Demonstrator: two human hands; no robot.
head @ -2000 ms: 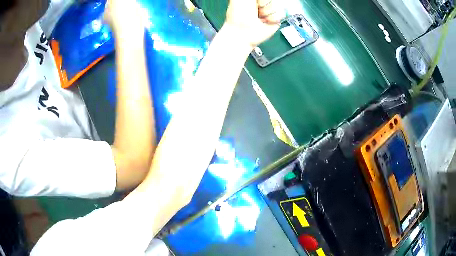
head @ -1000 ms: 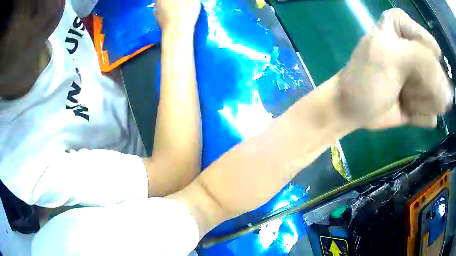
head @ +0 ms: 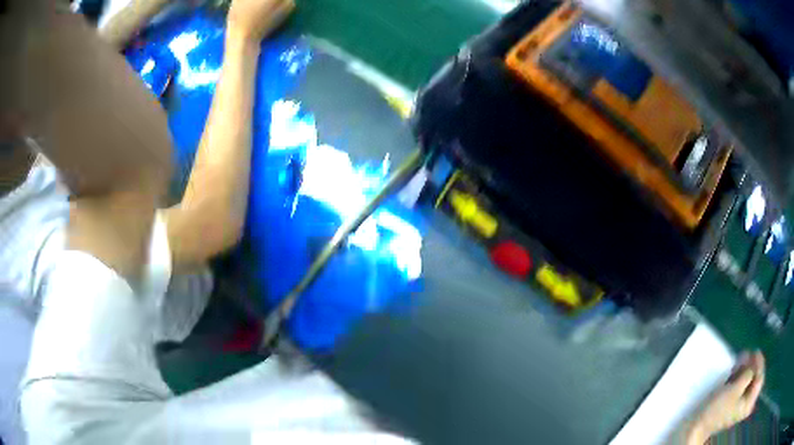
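A thin dark phone middle frame with a blue film patch lies in the orange fixture at the upper right. The fixture sits on the press base wrapped in shiny black plastic. My right hand is at the bottom right corner, cut off by the edge and blurred, beside a white paper strip; its fingers look curled, but whether it holds anything is unclear. A white sleeve shows at the bottom left, but my left hand is out of the picture.
The button panel with yellow arrows and a red button faces the grey bench. A blurred grey press part hangs above the fixture. A co-worker's arm lies over crinkled blue film. The green conveyor runs behind.
The view has swung right, bringing the whole fixture and button panel in. The large outstretched arm over the conveyor is gone from view. My right hand now shows at the bottom right.
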